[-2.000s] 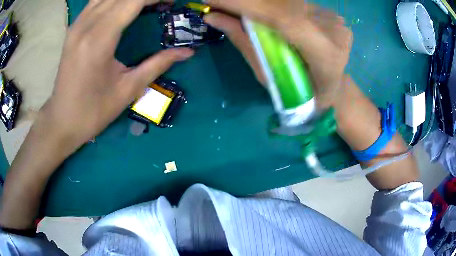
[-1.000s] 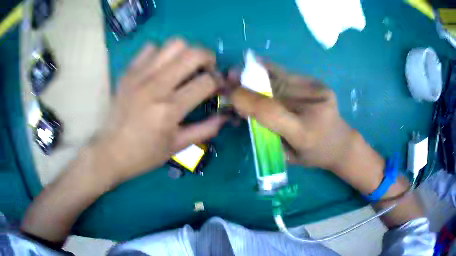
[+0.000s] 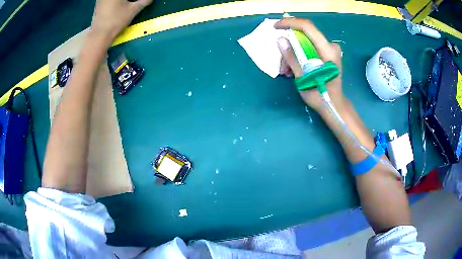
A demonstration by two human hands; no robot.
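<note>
My right hand (image 3: 316,63) is shut on the glue syringe (image 3: 305,44) at the upper right, over a white paper (image 3: 266,45). The syringe's front end is mostly hidden by my fingers. A clear hose runs from its green cap (image 3: 317,76) past my wrist. My left hand (image 3: 114,17) reaches to the top edge at the left, its fingers partly cut off; whether it holds anything does not show. One watch housing (image 3: 172,166) with a silver-white battery lies on the green mat at lower centre-left. Another housing (image 3: 125,75) lies beside the cardboard.
A cardboard sheet (image 3: 109,152) lies under my left forearm, with a housing (image 3: 64,72) on it. At right are a white tub (image 3: 388,74) with scraps, a white power adapter (image 3: 401,150) and a black box (image 3: 446,106). A blue box (image 3: 13,152) stands far left. Yellow tape (image 3: 202,17) borders the mat.
My left hand has moved from the centre to the upper left, away from my right hand. My right hand has moved up and right with the syringe, onto the white paper. The view has shifted.
</note>
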